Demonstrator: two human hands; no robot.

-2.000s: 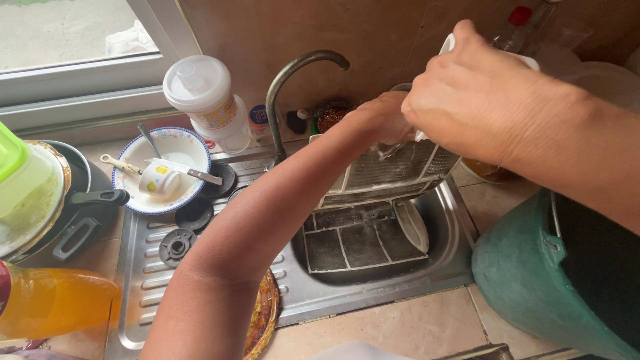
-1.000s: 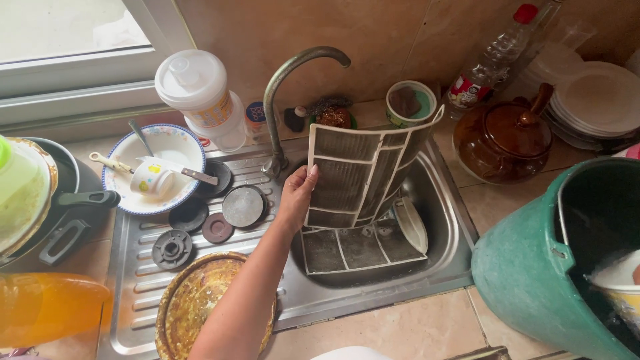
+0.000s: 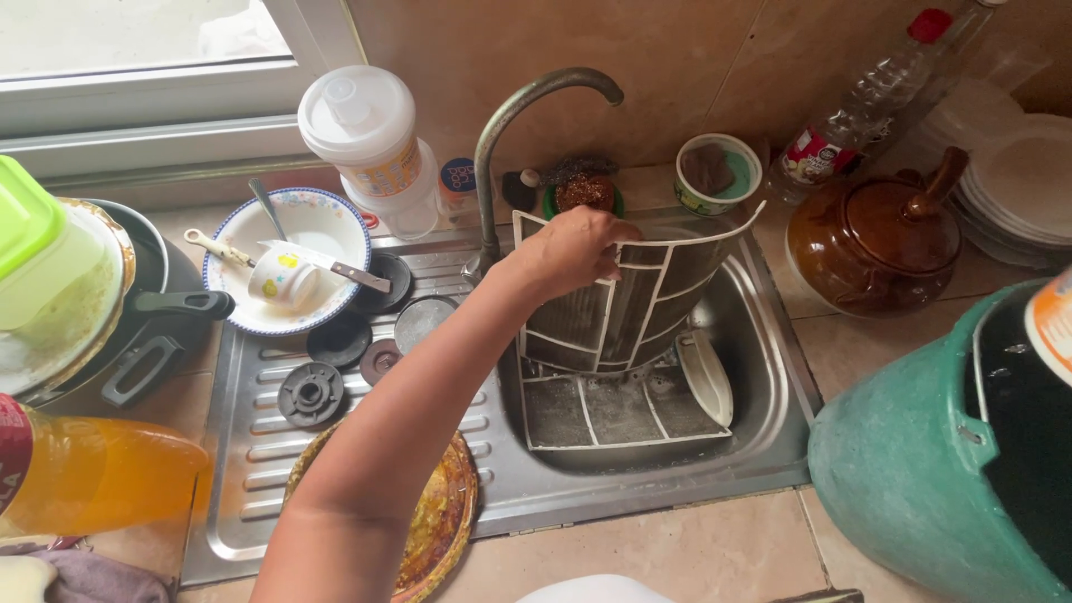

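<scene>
My left hand (image 3: pixel 578 251) grips the top edge of a curved mesh filter panel with a white plastic frame (image 3: pixel 641 310), which stands upright over the steel sink basin (image 3: pixel 775 360). A second framed mesh filter (image 3: pixel 620 410) lies flat in the basin. Beside it, at the basin's right, a pale oval plastic piece (image 3: pixel 705 377) leans on its edge. Above the sink arches a metal faucet (image 3: pixel 548 88); no water is seen running from it. My right hand is out of view.
Burner parts (image 3: pixel 311 394) and a stained round pan (image 3: pixel 456 511) sit on the drainboard. A bowl (image 3: pixel 222 276) holds a cup and knife. At right are a green bucket (image 3: pixel 888 452), a brown lidded pot (image 3: pixel 871 243) and stacked plates (image 3: pixel 1030 184). Pans (image 3: pixel 155 243) and an orange drink bottle (image 3: pixel 126 473) stand left.
Two seconds ago both hands were over the sink; my right hand has left the view. My left hand has shifted from the panel's left side to its top edge.
</scene>
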